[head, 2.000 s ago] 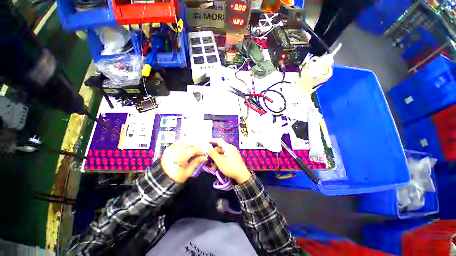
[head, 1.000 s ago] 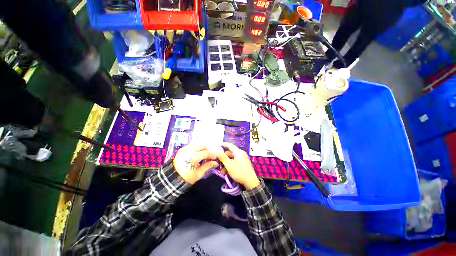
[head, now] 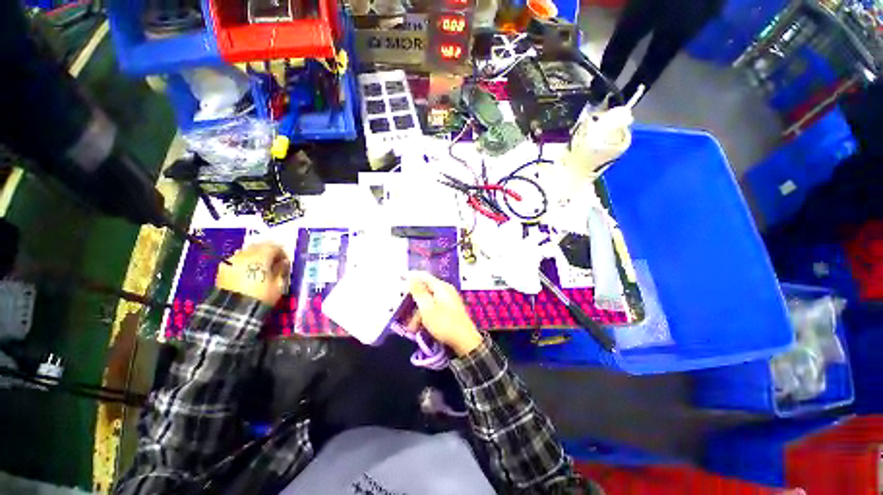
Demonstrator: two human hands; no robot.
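Observation:
A lilac power strip block point(head: 366, 302), white in the glare, is held at the bench's front edge. My right hand point(head: 438, 311) is shut on its right side. Its lilac cord point(head: 426, 354) hangs in loops below my right hand, and a pale plug point(head: 431, 398) hangs lower, over my lap. My left hand point(head: 256, 275) is apart from the block, on the papers at the front left of the bench, with its fingers curled down. Whether it holds anything is hidden.
Red and black test leads point(head: 496, 201) lie mid-bench. A slim black tool point(head: 578, 311) crosses the front edge at the right. A large blue bin point(head: 692, 251) stands at the right. A white bottle point(head: 602, 137) stands back right. Blue and red bins point(head: 281, 39) are back left. A person's legs show behind.
My left hand has let go of the block and moved left onto the bench papers. The block now shows its broad pale face in my right hand.

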